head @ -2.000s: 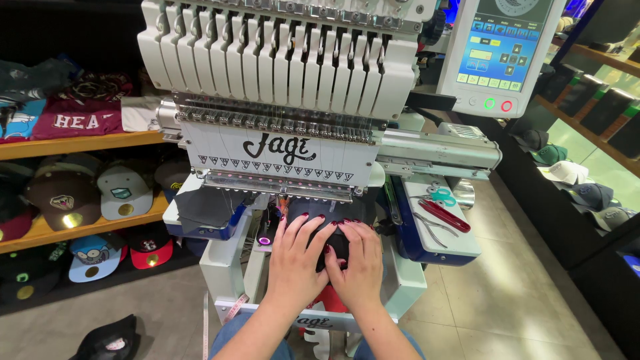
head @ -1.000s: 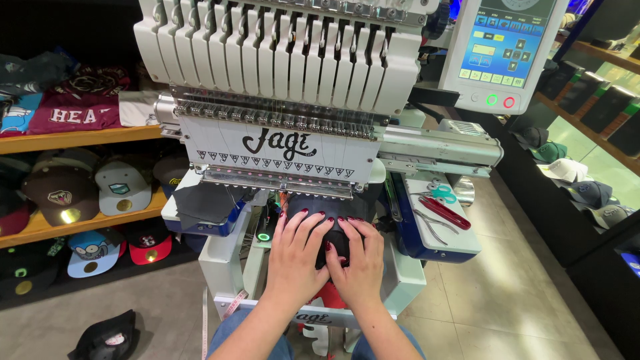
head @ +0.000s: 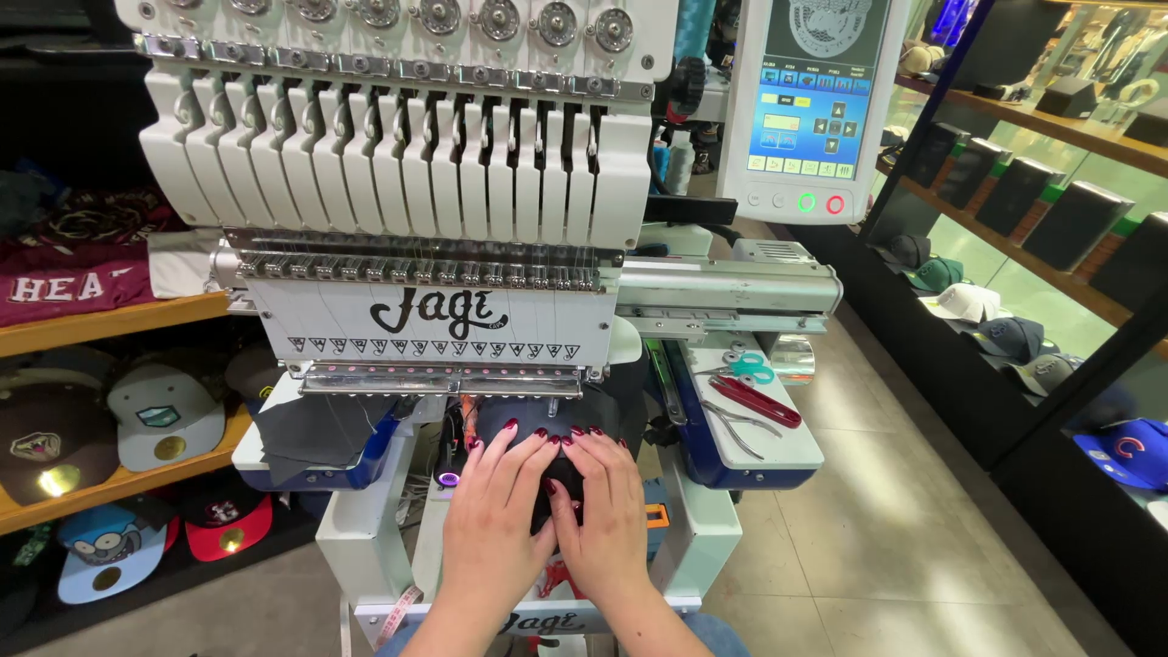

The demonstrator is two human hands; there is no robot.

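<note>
Beneath the needle heads of a white multi-needle embroidery machine is a dark cap, its far part showing beyond my fingertips. My left hand and my right hand lie side by side on it, fingers bent over its near part and thumbs close together. Whether the fingers pinch the fabric cannot be told. Most of the cap's near side is hidden by the hands. Dark backing sheets rest on the machine's left side table. On the right one lie turquoise-handled scissors, a red-handled tool and metal tweezers or snips.
A control panel with a lit screen stands at upper right. Wooden shelves with caps and folded garments are at left; a display of caps runs along the right. A measuring tape hangs on the front frame bar.
Both hands stay on the cap with little change in pose. The black cap seen on the floor at lower left in the earlier frames is out of view now.
</note>
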